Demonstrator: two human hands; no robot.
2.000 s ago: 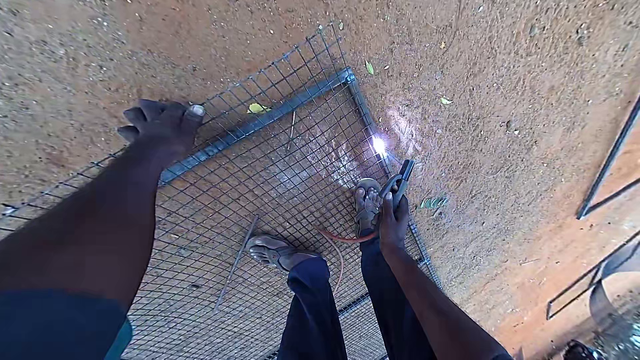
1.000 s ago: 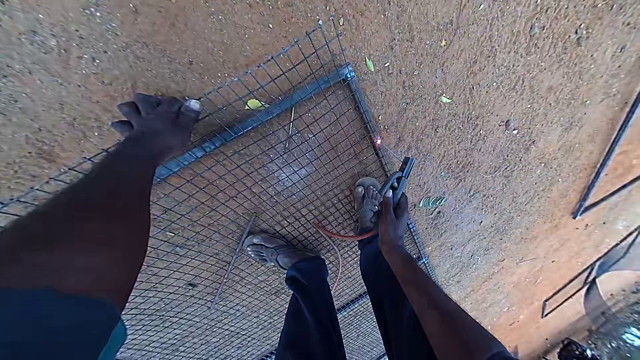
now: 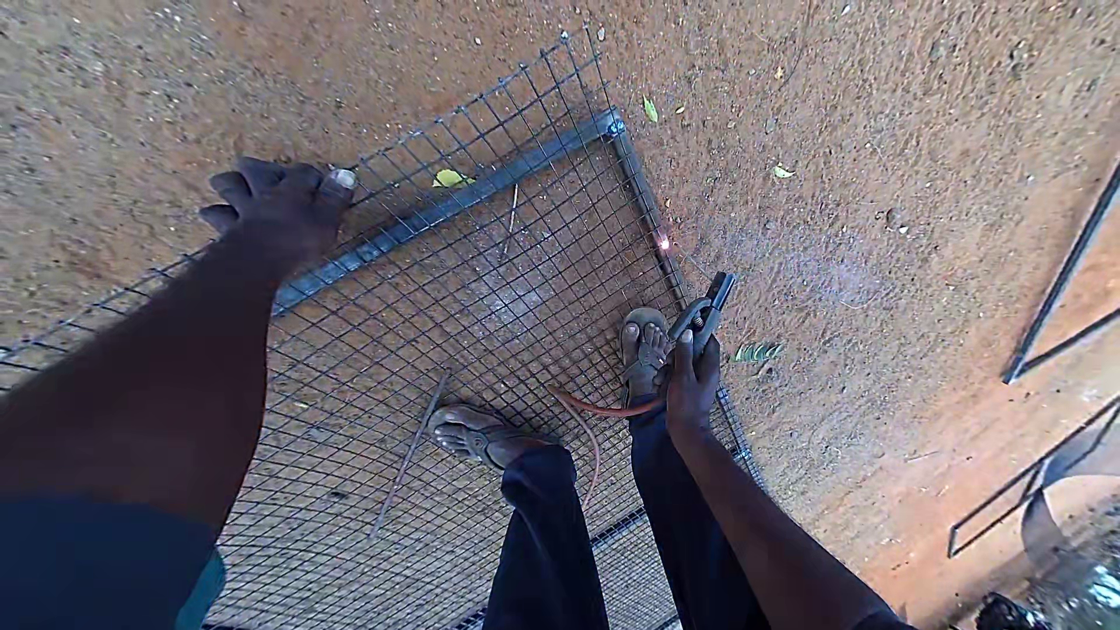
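My right hand [image 3: 694,385] grips a welding electrode holder [image 3: 703,315] beside my sandalled foot. A thin electrode reaches from its jaws towards a glowing orange spot [image 3: 663,243] on the side bar of a metal frame [image 3: 643,192]. Wire mesh [image 3: 560,254] lies over the frame and sticks out past its upper bar. My left hand [image 3: 280,197] rests with spread fingers at the mesh edge, left of the upper bar; whether it grips the wire is hidden. An orange-red cable [image 3: 612,409] runs by my right leg.
Both feet stand on the mesh, near a thin rod [image 3: 409,455]. A second thin rod [image 3: 511,219] lies near the upper bar. More metal frames [image 3: 1063,271] lie on the dirt at the right, with a dark object [image 3: 1006,612] at the lower right corner.
The bright welding arc on the side bar two seconds ago has gone out, leaving a small glow. Both hands have stayed nearly where they were.
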